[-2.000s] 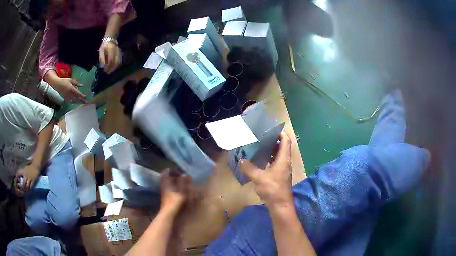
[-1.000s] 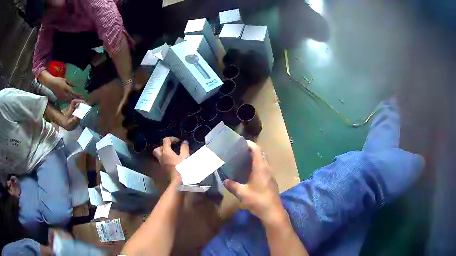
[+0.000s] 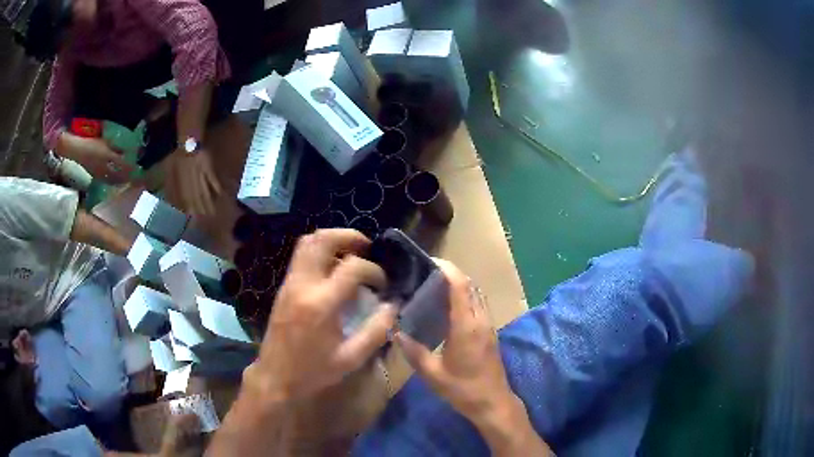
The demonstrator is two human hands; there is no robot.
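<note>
My right hand (image 3: 464,357) holds a pale printed carton (image 3: 427,308) from its right side, its open end tilted up towards me. My left hand (image 3: 312,312) is at the carton's left side, fingers bent over its open end. A dark object (image 3: 400,266) shows at the carton's opening; whether it is a tube or the shaded inside I cannot tell. My left fingers hide the carton's flaps. Black tubes (image 3: 368,195) stand upright in a cluster just beyond my hands. Two printed cartons (image 3: 330,116) lie on top of them.
More cartons (image 3: 430,67) stand behind the tubes. Several open cartons (image 3: 192,268) stand at the left beside a seated person in white (image 3: 40,241). Another person in a checked shirt (image 3: 170,45) reaches over the brown cardboard (image 3: 486,214). My blue-clad leg is at the right.
A carton swung by my left hand now lies on the tubes. My left hand went to the tubes, then came back to the carton in my right hand. The neighbours' arms moved over the left cartons.
</note>
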